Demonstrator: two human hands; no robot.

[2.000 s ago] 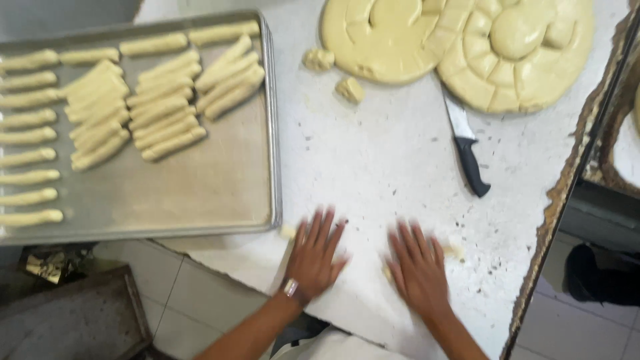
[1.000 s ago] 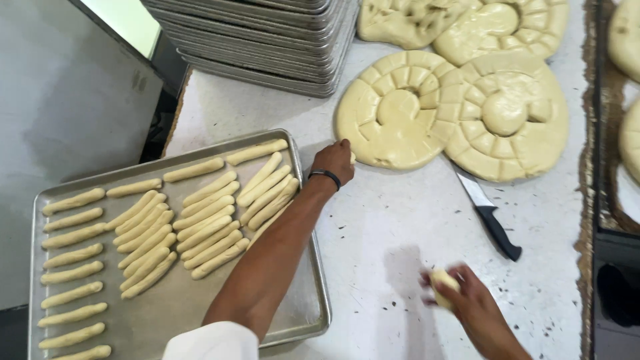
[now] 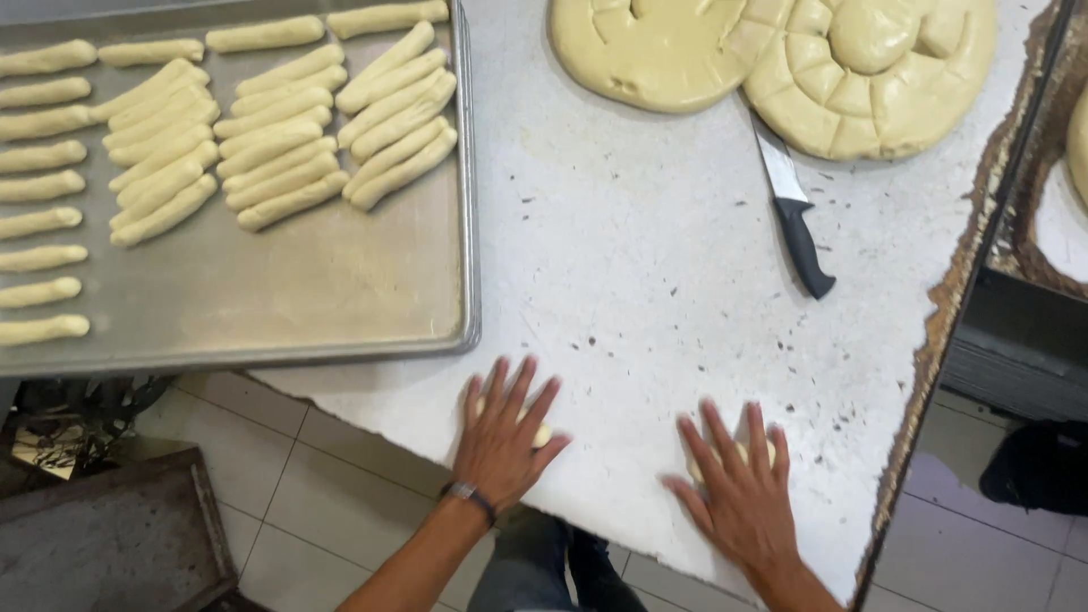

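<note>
Palm down near the table's front edge, my left hand (image 3: 508, 438) covers a small piece of dough (image 3: 542, 435), its fingers spread. My right hand (image 3: 739, 480) lies the same way on another dough piece (image 3: 769, 452), mostly hidden beneath the fingers. At the left, a metal baking tray (image 3: 469, 255) bears many dough sticks (image 3: 276, 142), some in a column and others packed in slanted groups. Two large scored rounds of dough (image 3: 671, 81) touch each other at the top. A knife with a black handle (image 3: 803, 246) lies with its blade tip at the right round.
The white tabletop (image 3: 629, 340) has dark specks and a worn, ragged right edge (image 3: 931, 314). A dark metal tray (image 3: 110, 544) is low at the lower left, above floor tiles. Another surface with dough (image 3: 1079, 144) stands at the right, and a dark shoe (image 3: 1037, 466) is below it.
My left hand has moved from the tray's upper right corner to the table's front edge. My right hand, which held a dough piece in the air, is now flat on one. The view has shifted.
</note>
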